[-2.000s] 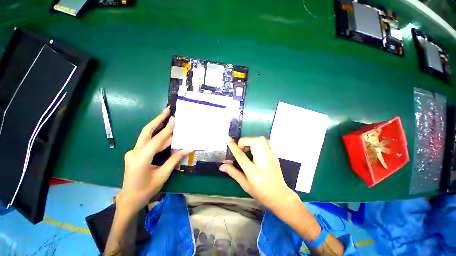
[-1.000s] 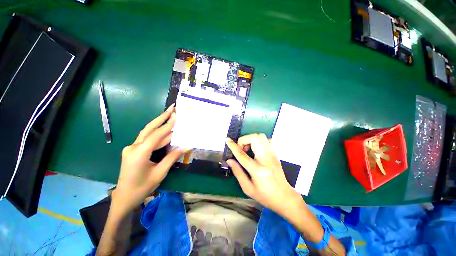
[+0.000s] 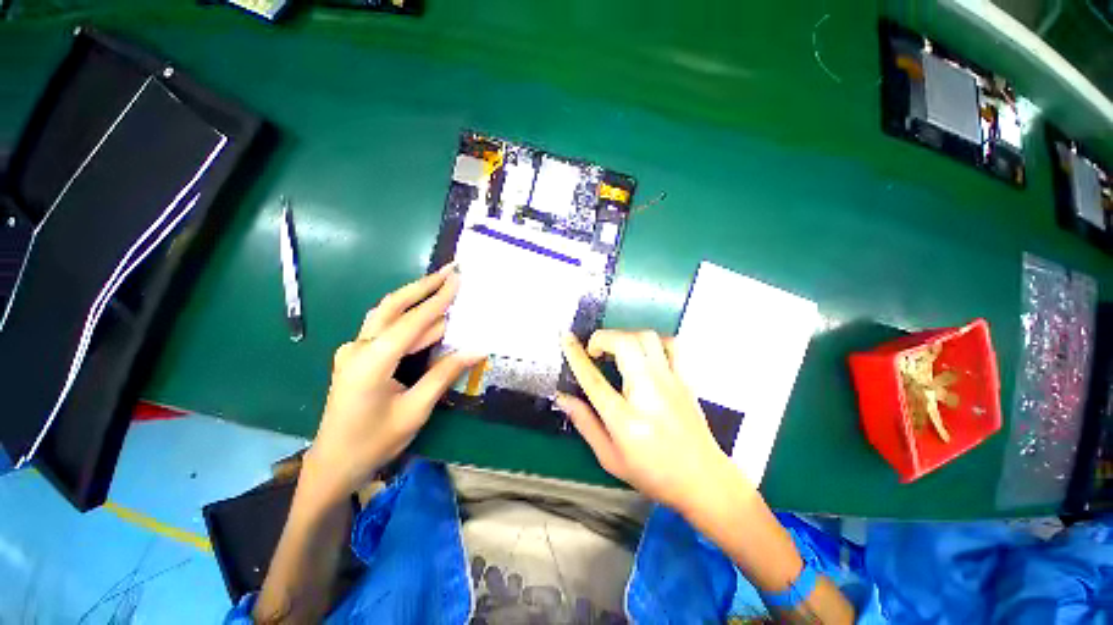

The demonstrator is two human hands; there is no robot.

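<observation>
The opened tablet assembly [image 3: 555,189] lies on the green bench, circuitry at its far end. The white battery pack [image 3: 519,293], with a dark strip near its far edge, sits on the tablet's middle. My left hand [image 3: 397,366] has its fingertips at the battery's left edge and near corner. My right hand [image 3: 641,409] has its fingertips at the battery's right near corner and the tablet's lower right. Both hands hold the battery between them. Whether the right fingertips pinch a small piece is too small to tell. An adhesive pad sheet [image 3: 745,336] lies right, partly under my right hand.
A black tray [image 3: 232,165] is at left, with tweezers [image 3: 289,269] beside it. A red scrap bin [image 3: 934,397] with tan strips and a clear bag [image 3: 1052,379] are at right. Open tablets [image 3: 952,98] lie along the far right. A blue-clothed person's sleeve [image 3: 976,568] is lower right.
The view has shifted, so the bench things appear further right. Both hands stay at the battery's edges with only slight finger movement. The battery stays on the tablet.
</observation>
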